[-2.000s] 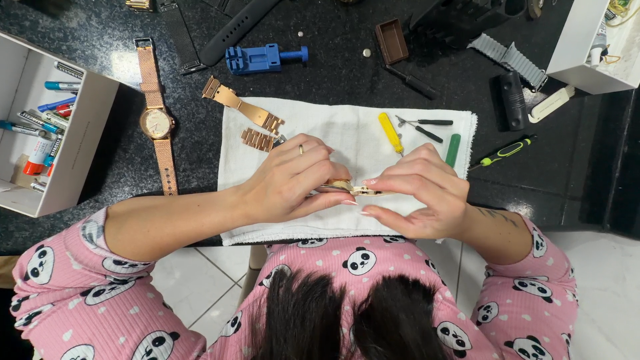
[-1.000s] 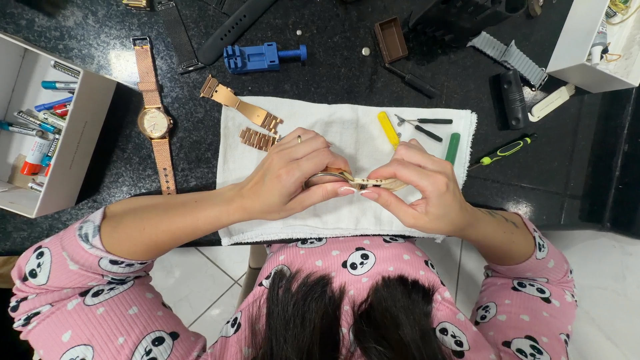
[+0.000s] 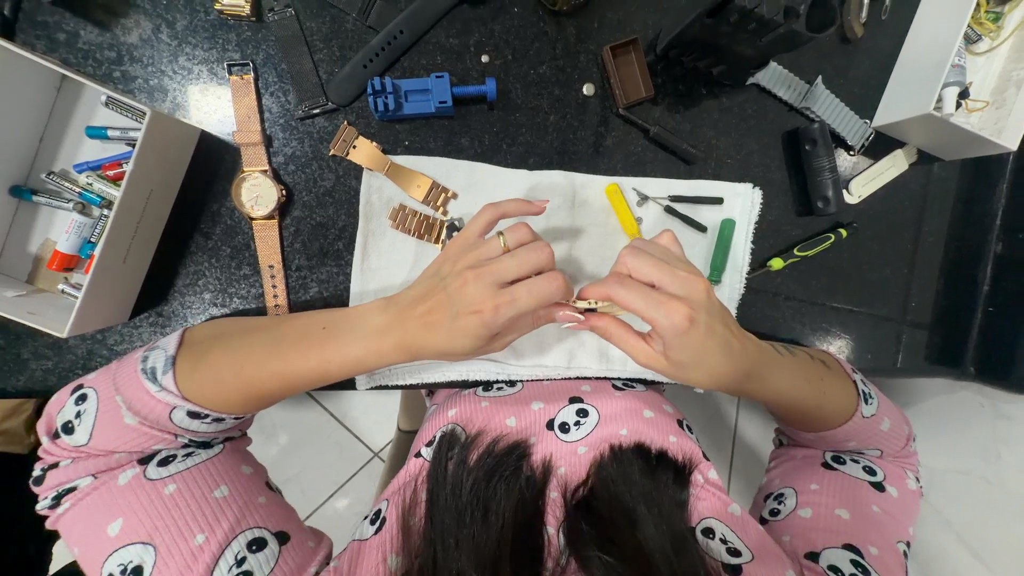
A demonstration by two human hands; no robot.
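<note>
Over the white towel (image 3: 464, 364), my left hand (image 3: 500, 284) and my right hand (image 3: 668, 308) pinch a small pale piece with dark marks (image 3: 596, 306), perhaps a watch part; the fingers hide much of it. Left of my left hand lie a rose-gold clasp strap (image 3: 404, 178) and a rose-gold link band section (image 3: 416, 224). Beyond my right hand are a yellow-handled tool (image 3: 622, 210), small black-handled screwdrivers (image 3: 694, 200) and a green-handled tool (image 3: 722, 250).
A mesh-band wristwatch (image 3: 258, 194) lies left, beside a white box of markers (image 3: 160, 216). Behind the towel are a blue link-removal tool (image 3: 416, 96), a black strap (image 3: 384, 56) and a small brown box (image 3: 628, 72). A green-black screwdriver (image 3: 806, 246) lies right.
My left hand's upper fingers have spread and lifted away from the held piece. Less of that piece shows between my hands than one second ago.
</note>
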